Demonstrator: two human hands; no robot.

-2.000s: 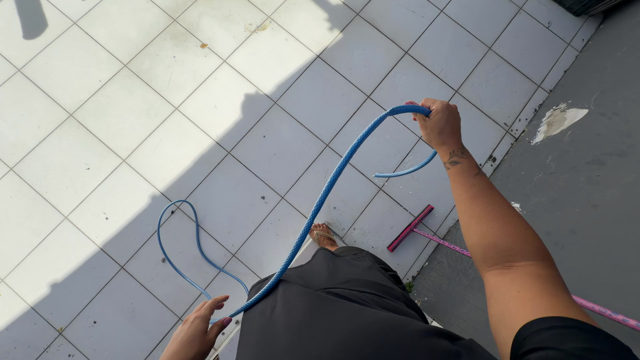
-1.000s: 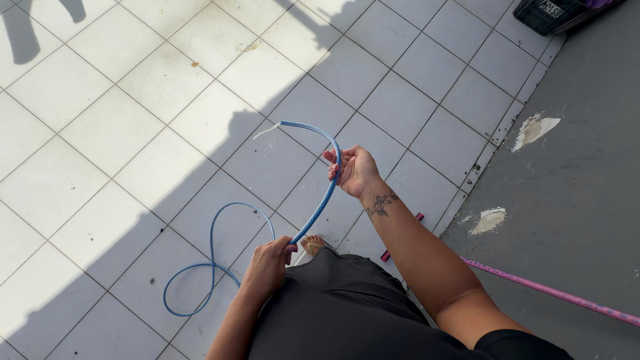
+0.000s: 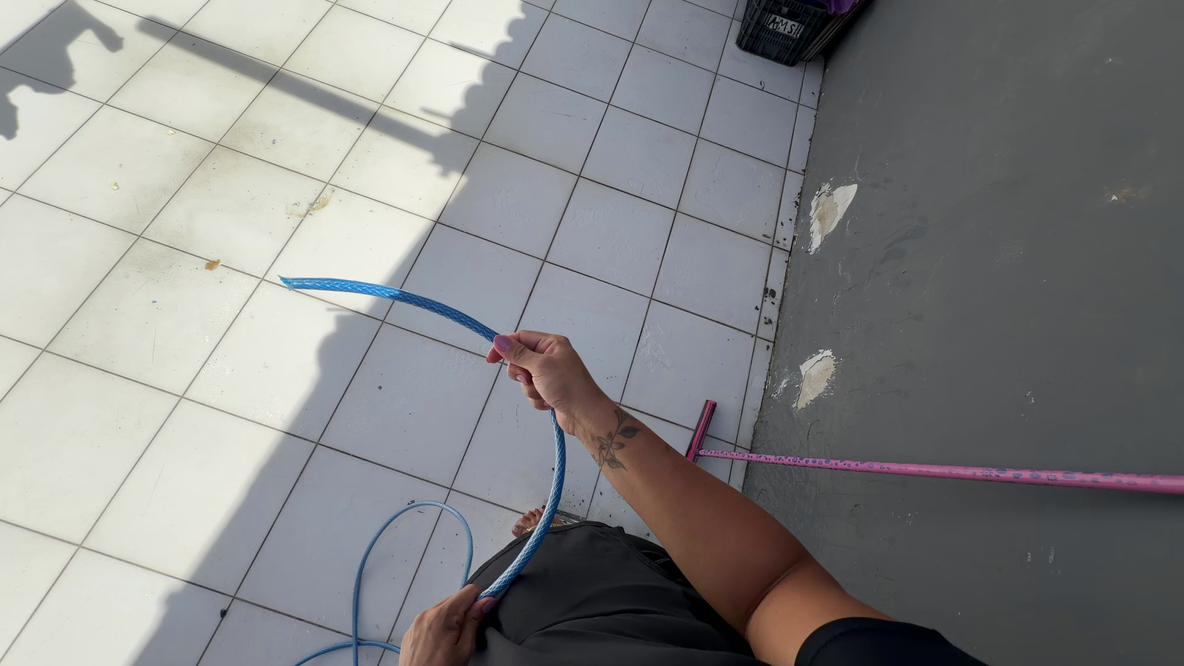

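A blue braided hose (image 3: 558, 462) runs in a curve between my two hands. My right hand (image 3: 546, 370) is closed around it a short way from its free end, which points to the left over the tiles. Lower down, near the dark clothing on my lap, my left hand (image 3: 446, 629) pinches the same hose between thumb and fingers. More of the hose lies in a thin loop on the floor, left of my left hand; part of it leaves the view at the bottom edge.
White floor tiles (image 3: 398, 407) meet a grey wall (image 3: 971, 277) with chipped paint. A pink squeegee (image 3: 703, 430) rests by the wall's base, its pink handle stretching right. A black plastic crate (image 3: 782, 28) stands at the top. My bare toes show below the hose.
The hose's free end, which hung below my right hand two seconds ago, now extends to the left. My hands, close together one second ago, are farther apart along the hose.
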